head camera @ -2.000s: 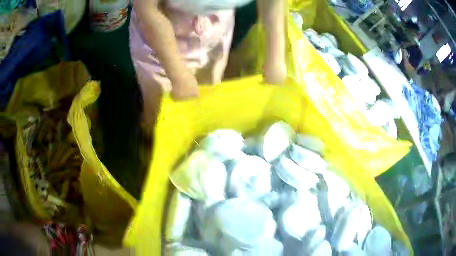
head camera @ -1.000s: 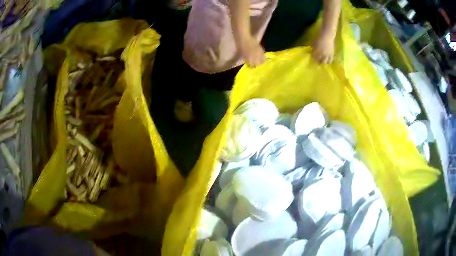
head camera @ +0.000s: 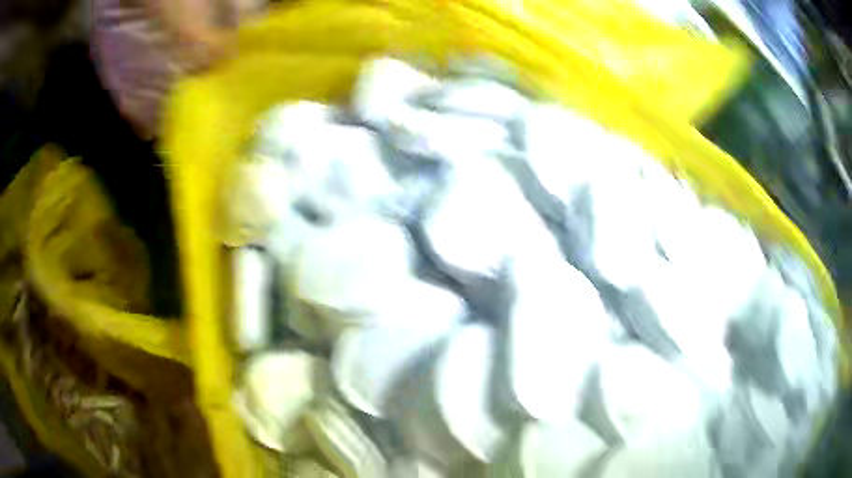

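Note:
A large bright yellow woven sack (head camera: 198, 252) stands open right in front of me and fills most of the head view. White round fabric pieces (head camera: 476, 215) are heaped inside it, blurred by motion and overexposed. Neither my left hand nor my right hand shows in the picture. The near side of the sack is cut off by the bottom edge.
A smaller yellow sack (head camera: 121, 327) with narrow tan-brown strips (head camera: 93, 411) stands at the lower left. A person in pink clothing (head camera: 140, 56) is at the sack's far left corner, blurred. Green floor (head camera: 766, 140) shows at the upper right.
The white pieces and their sack now appear larger and higher in view. The smaller sack has shifted left and down. The other person's hands on the far rim no longer show clearly.

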